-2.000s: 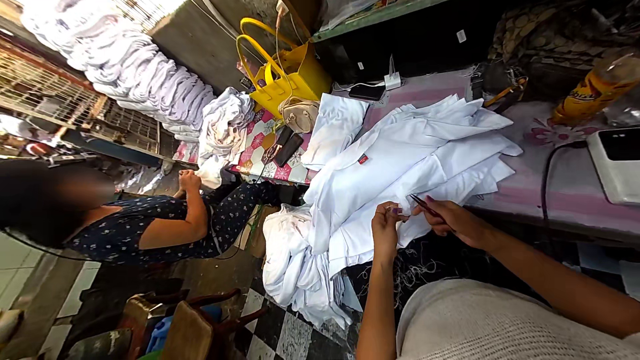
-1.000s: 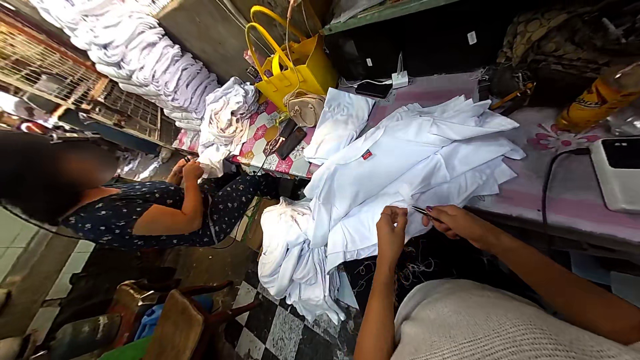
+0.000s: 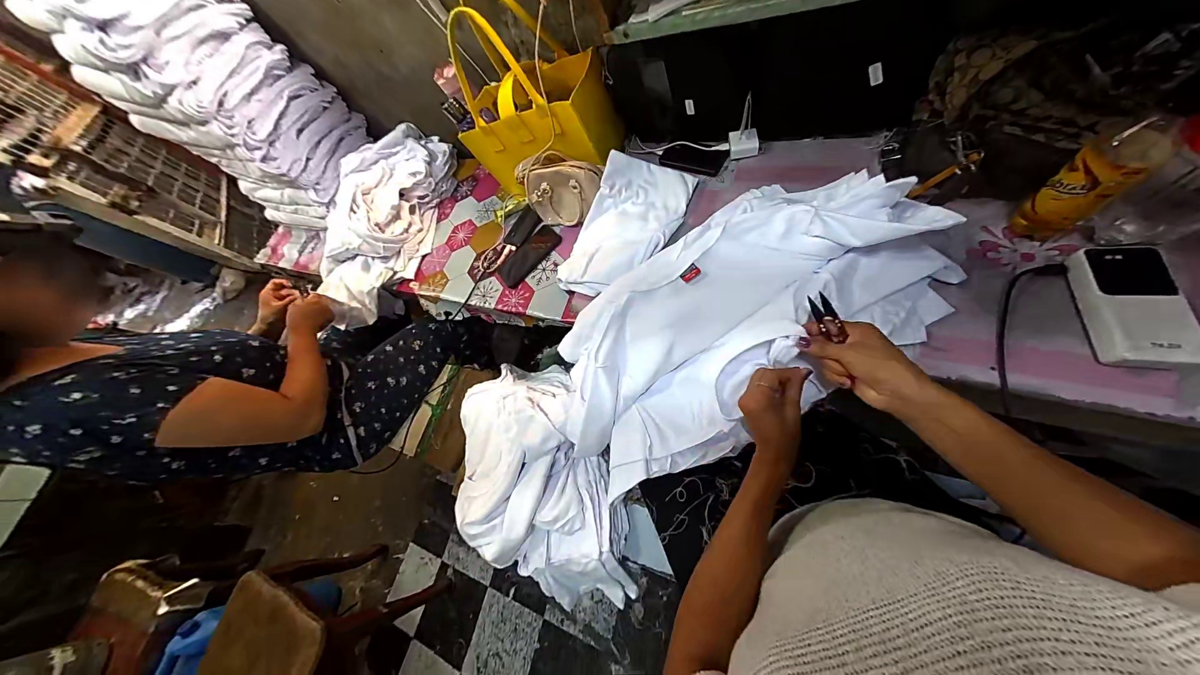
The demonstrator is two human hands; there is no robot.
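White garments point(image 3: 712, 309), one with a small red label point(image 3: 690, 273), lie piled over the table in front of me. At the pile's near edge my left hand point(image 3: 774, 409) pinches a bit of white cloth. Just right of it, my right hand point(image 3: 861, 361) holds small thread snips point(image 3: 827, 317), their two dark tips apart and pointing away from me. The fingers of that hand also touch the cloth edge. More white garments point(image 3: 525, 469) hang in a heap off the table's left side.
A co-worker point(image 3: 253, 394) sits at the left, both hands at white cloth. Behind stand a yellow handbag point(image 3: 525, 117), a small beige purse point(image 3: 560, 190) and a folded white cloth point(image 3: 630, 220). A bottle point(image 3: 1078, 187) and a white device point(image 3: 1136, 305) with a cable are at the right.
The snips, earlier level and pointing toward my left hand, now point up and away from me in my right hand. My hands have come close together at the cloth edge.
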